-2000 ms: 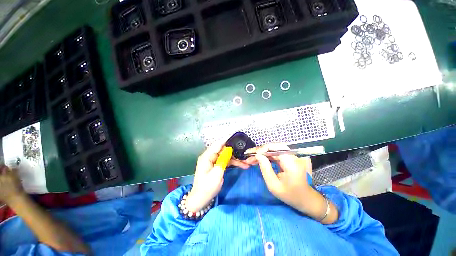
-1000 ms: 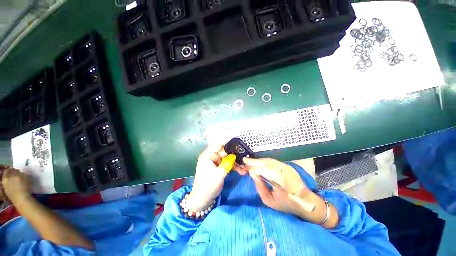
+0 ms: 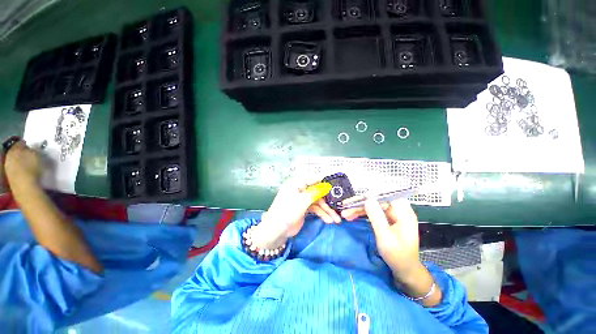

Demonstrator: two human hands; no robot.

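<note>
A small black camera housing (image 3: pixel 338 191) with a round lens ring faces up near the mat's front edge. My left hand (image 3: pixel 294 207) holds its left side, with a yellow finger cot on one digit. My right hand (image 3: pixel 392 231) holds a thin pale pen-like tool (image 3: pixel 389 196), whose tip is at the housing's lower right edge. My right fingertips are close to the housing; whether they touch it I cannot tell. The white dot sheet (image 3: pixel 425 181) lies flat behind the housing. Several pale rings (image 3: pixel 379 137) lie apart on the green mat beyond the sheet.
A stack of black foam trays (image 3: pixel 366 91) holding housings stands at the back, one front pocket empty. Another foam tray (image 3: pixel 153 111) is to the left. White paper (image 3: pixel 555 153) with loose rings lies right. Another person's arm (image 3: pixel 49 212) reaches in at far left.
The view has shifted, so the trays and rings appear further right. The right hand has turned, and the pale tool now lies across above the fingers with its tip at the housing.
</note>
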